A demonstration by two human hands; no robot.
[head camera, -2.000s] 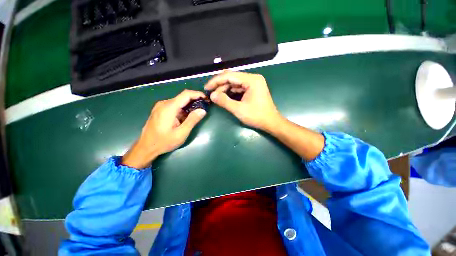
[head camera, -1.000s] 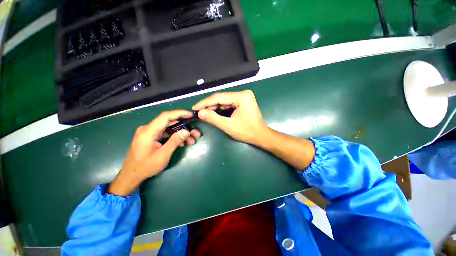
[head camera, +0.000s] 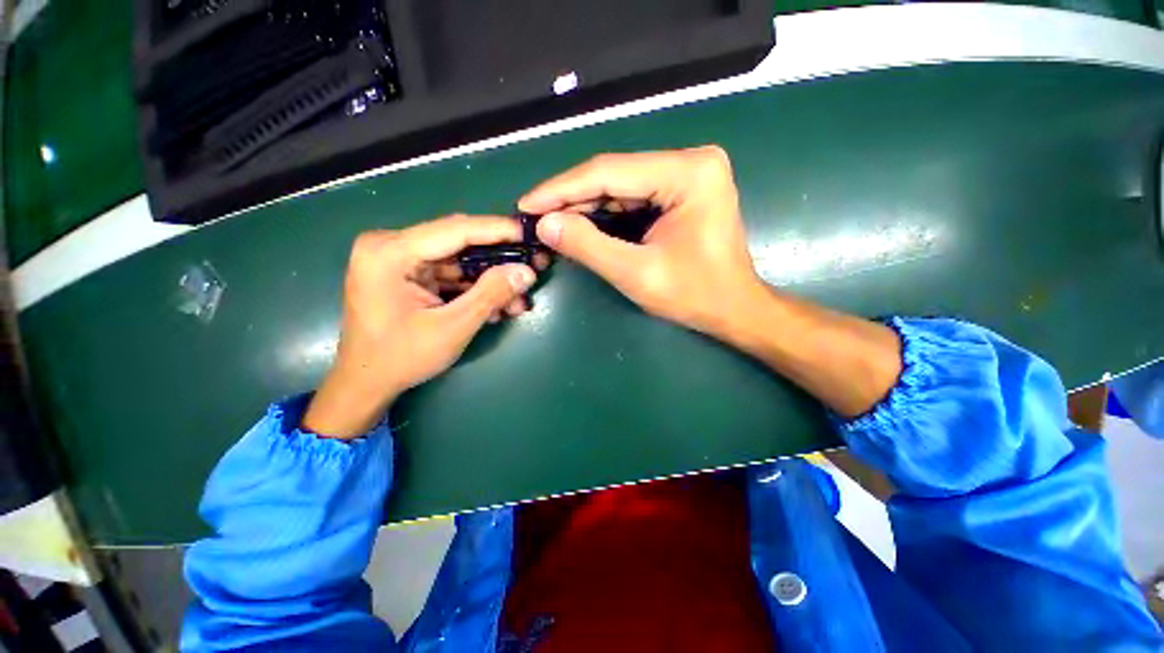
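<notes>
My left hand (head camera: 440, 300) is closed on a small glossy black watch body (head camera: 495, 259), held between thumb and fingers above the green bench. My right hand (head camera: 664, 236) pinches a black strap half (head camera: 626, 222), which runs back under its curled fingers. The two pieces meet at the fingertips. The joint is mostly hidden by the fingers, and I cannot tell whether they are attached.
A black foam tray (head camera: 466, 109) stands beyond the hands, past a white rail (head camera: 881, 41), with black straps in its left pocket. A crumpled clear plastic scrap (head camera: 201, 291) lies at left on the green bench (head camera: 613, 408). A blue sleeve shows at the far right edge.
The view has shifted, so the tray sits higher and the white fan base has left the picture. Both hands still hold the same pieces together, with the glossy body more exposed.
</notes>
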